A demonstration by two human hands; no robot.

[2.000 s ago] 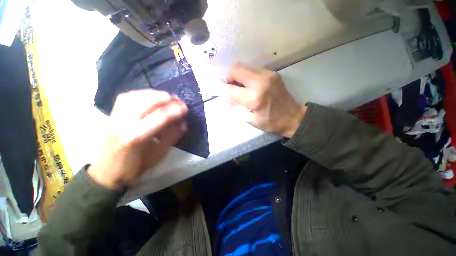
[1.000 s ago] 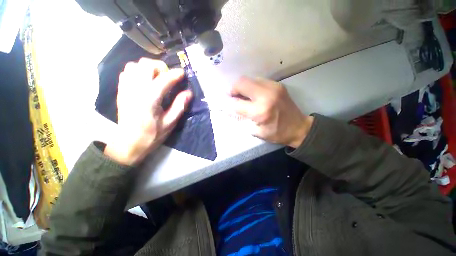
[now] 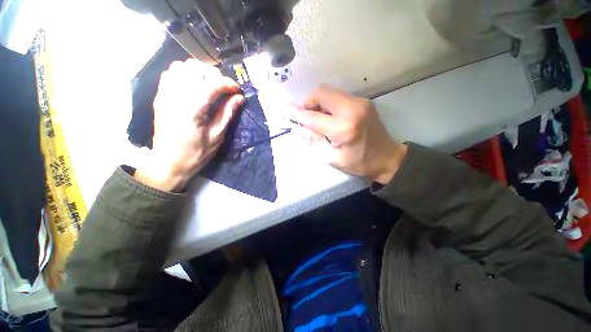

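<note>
A dark fabric piece (image 3: pixel 249 155) lies on the white table below the machine head (image 3: pixel 227 26), its pointed end towards the table's front edge. The presser foot (image 3: pixel 246 84) is down by the fabric, with a yellow spot beside it. My left hand (image 3: pixel 191 120) lies on the fabric left of the foot, thumb and fingers pinched together at it. My right hand (image 3: pixel 347 130) is right of the fabric with fingers curled. A thin dark strip or tool tip (image 3: pixel 269 136) reaches from its fingertips over the fabric; glare hides what it is.
Yellow tape (image 3: pixel 58 162) runs along the table's left. Dark stacked cloth (image 3: pixel 16 162) lies at far left. A red basket (image 3: pixel 483 159) with black and white scraps (image 3: pixel 551 162) is at right. A round knob (image 3: pixel 280 50) is on the machine head.
My left hand was a blur near the fabric's lower part, then moved up beside the foot and now pinches there. My right hand stays at the right; the thin dark thing shows again at its fingertips.
</note>
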